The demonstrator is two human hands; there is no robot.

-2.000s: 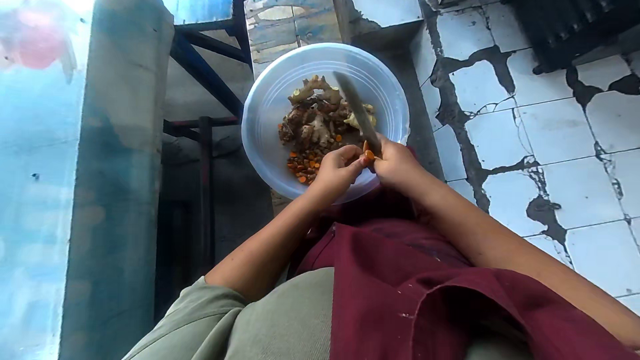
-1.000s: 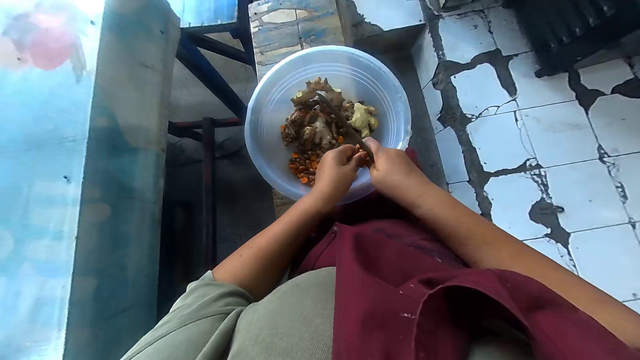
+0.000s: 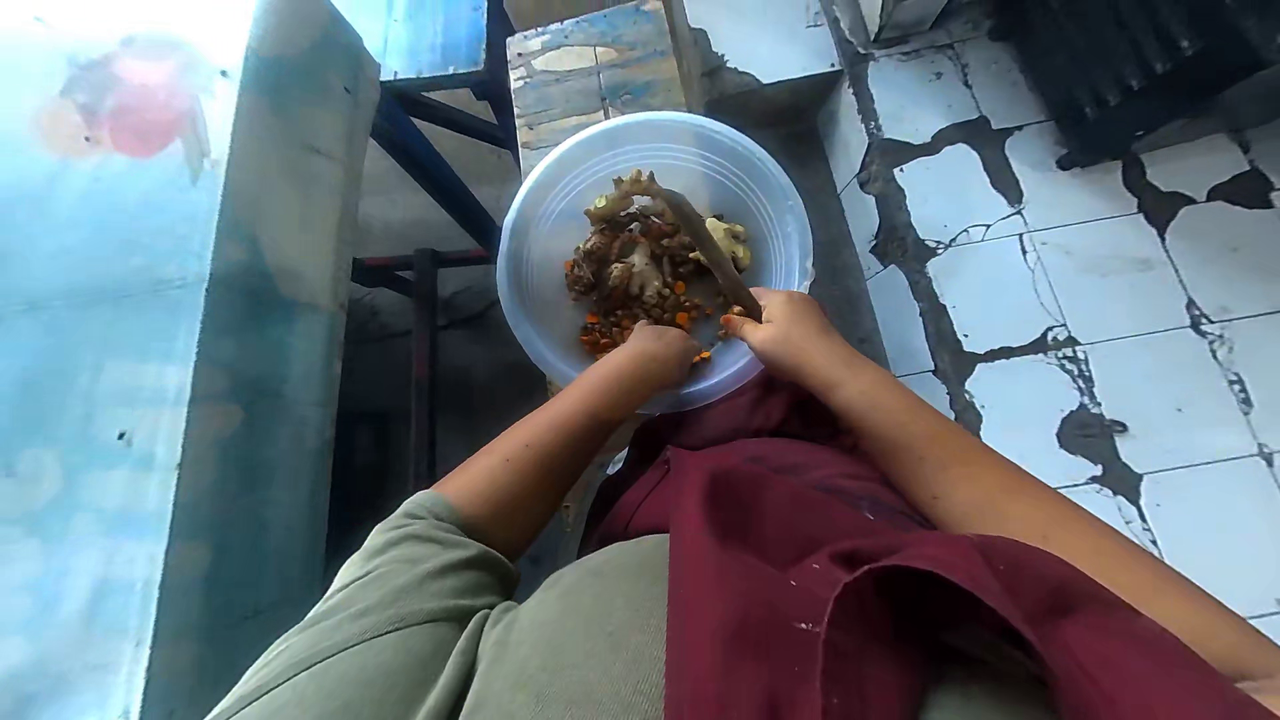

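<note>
A translucent white plastic basin (image 3: 540,300) holds ginger roots (image 3: 640,275), a paler peeled piece (image 3: 728,240) and small orange turmeric pieces (image 3: 598,338). My right hand (image 3: 795,335) grips a knife (image 3: 710,245) at the basin's near right side, its blade pointing up and left over the roots. My left hand (image 3: 660,355) reaches down inside the near rim, beside the orange pieces; its fingers are mostly hidden, so whether it holds anything does not show.
Under the basin is a worn, paint-stained wooden bench (image 3: 560,75). A light blue surface (image 3: 90,400) runs along the left, with blue metal legs (image 3: 440,160) beyond it. Cracked white floor tiles (image 3: 1110,270) and a black ridged object (image 3: 1130,70) lie to the right.
My hands, close together a second ago, are now apart. The left one has gone lower into the basin, and the knife is again plainly visible in my right hand.
</note>
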